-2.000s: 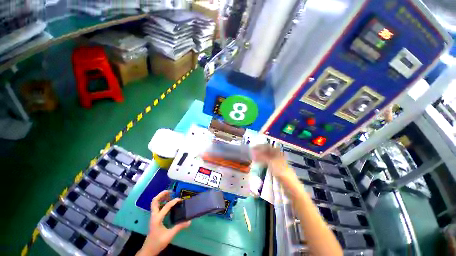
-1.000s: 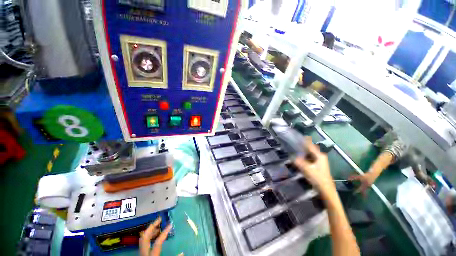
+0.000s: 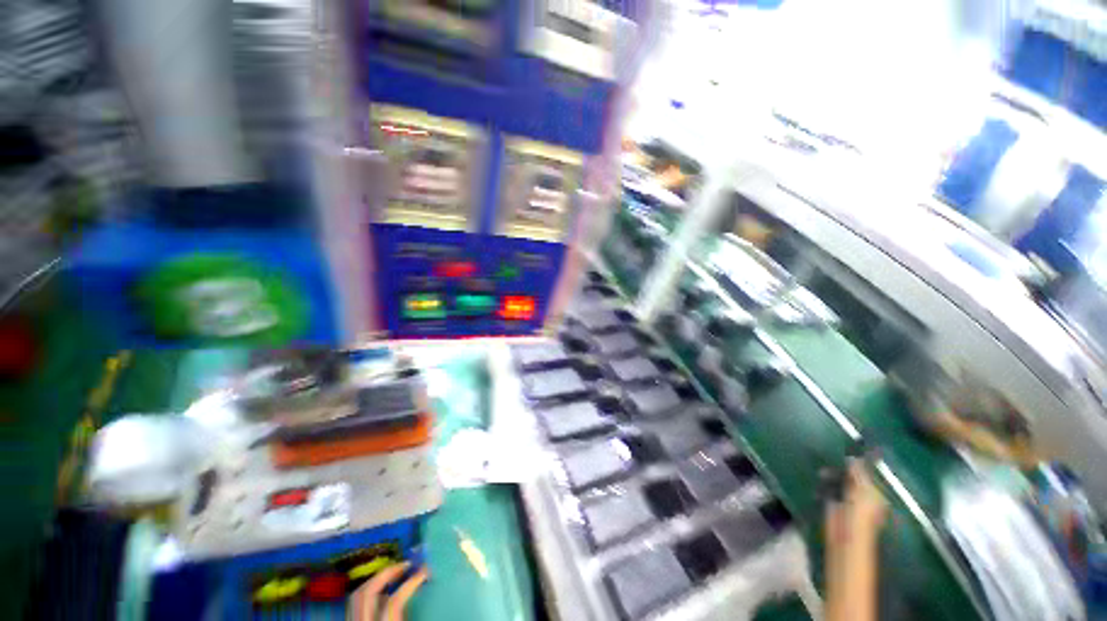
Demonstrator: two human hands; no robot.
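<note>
The picture is blurred. A dark flat piece (image 3: pixel 370 406) lies on the orange nest (image 3: pixel 352 446) of the silver-grey fixture base plate (image 3: pixel 395 483), below the press's blue head (image 3: pixel 109 285). My left hand (image 3: pixel 389 592) is at the bottom edge, partly cut off, its fingers apart at the right end of the blue front block (image 3: pixel 291 585); nothing shows in it. My right hand (image 3: pixel 856 528) is at the lower right over the green conveyor (image 3: pixel 898 558). Something dark is at its fingertips, too blurred to tell whether it is held.
A parts tray (image 3: pixel 777 573) with rows of dark pieces lies between bench and conveyor. The control box (image 3: pixel 467 273) stands above its far end. A white round tub (image 3: pixel 140 455) is left of the fixture. A thin yellowish stick (image 3: pixel 471 554) lies on the mat. Another person's arm (image 3: pixel 989 419) is at right.
My right hand has moved from over the tray, where it carried a blurred flat piece, right and down to the conveyor. My left hand held a dark piece two seconds ago; none shows in it now.
</note>
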